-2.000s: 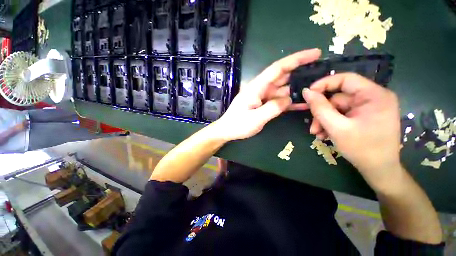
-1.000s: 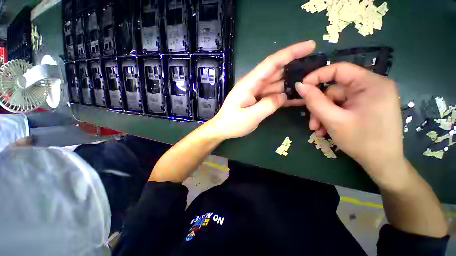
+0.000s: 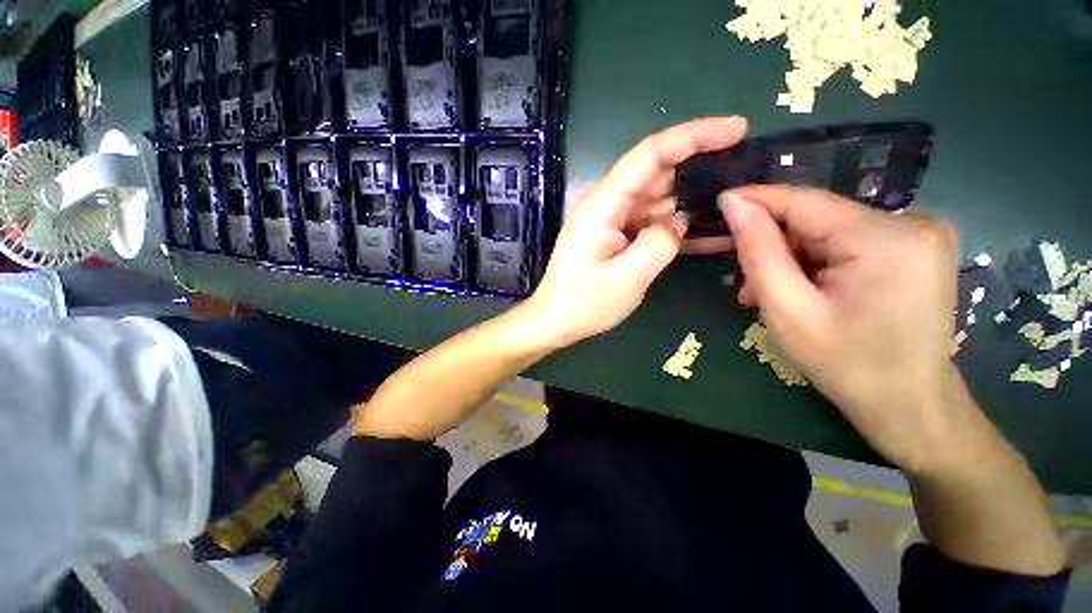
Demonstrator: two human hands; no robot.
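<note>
A black oblong device housing (image 3: 826,162) is held above the green bench, its long side running left to right. My left hand (image 3: 617,234) grips its left end between thumb and fingers. My right hand (image 3: 850,287) is over the near edge, thumb and index fingertip together on the housing's surface near its left end. I cannot tell whether a small part is between those fingertips. A small white spot shows on the housing. Cream pieces (image 3: 832,48) lie in a heap beyond the housing.
A glossy black tray (image 3: 545,156) holds rows of housings at left. A white fan (image 3: 54,204) stands beyond it. More cream pieces (image 3: 683,356) lie near the bench edge. Mixed pale and dark bits (image 3: 1054,317) lie at right. A person in pale clothing (image 3: 96,443) is at lower left.
The person in pale clothing has come into view at lower left. The housing has tilted slightly, showing more of its right part. My right fingertips have shifted slightly on it.
</note>
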